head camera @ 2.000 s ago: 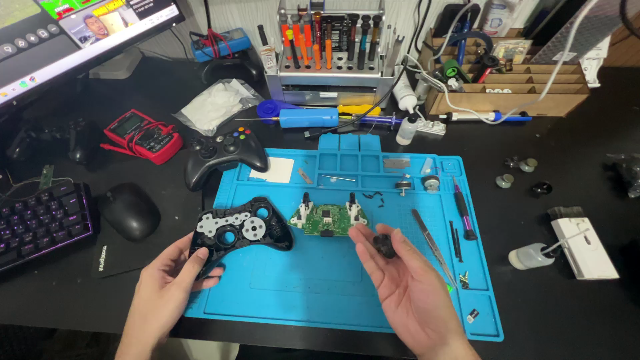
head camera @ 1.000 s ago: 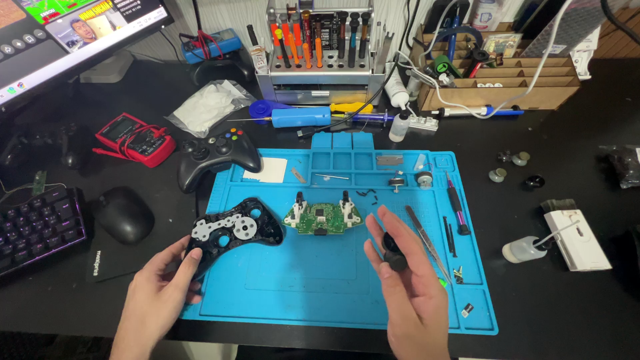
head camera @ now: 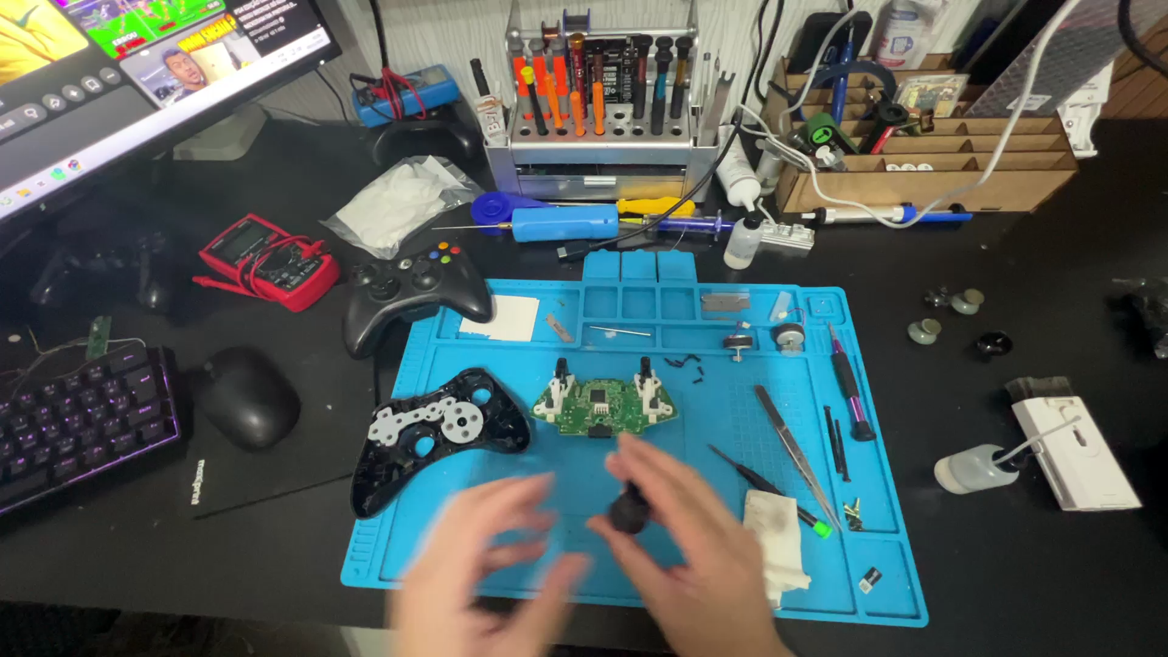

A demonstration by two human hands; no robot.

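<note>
My right hand point(head camera: 684, 557) holds a small black round part point(head camera: 629, 509), perhaps a thumbstick cap, between thumb and fingers. Beside it, my left hand point(head camera: 493, 566) is blurred, with its fingers apart and nothing visible in it. Both are over the lower part of a blue silicone repair mat point(head camera: 584, 584). Above them lies a green controller circuit board point(head camera: 598, 406) with white trigger mounts. To its left rests a black controller shell half point(head camera: 497, 424) with grey rubber pads in it. A screwdriver with a green end point(head camera: 766, 484), tweezers point(head camera: 798, 456) and a cloth point(head camera: 774, 547) lie right of my right hand.
A black game controller point(head camera: 415, 297) overlaps the mat's upper left corner. Two rumble motors point(head camera: 787, 338) and small screws lie at upper right. Behind stand a screwdriver rack point(head camera: 607, 119) and a wooden organizer point(head camera: 940, 173). A small bottle point(head camera: 976, 470) is at right.
My left hand has let go of the controller shell and moved right. My right hand has moved left towards it, still holding the black part. The cloth is now visible.
</note>
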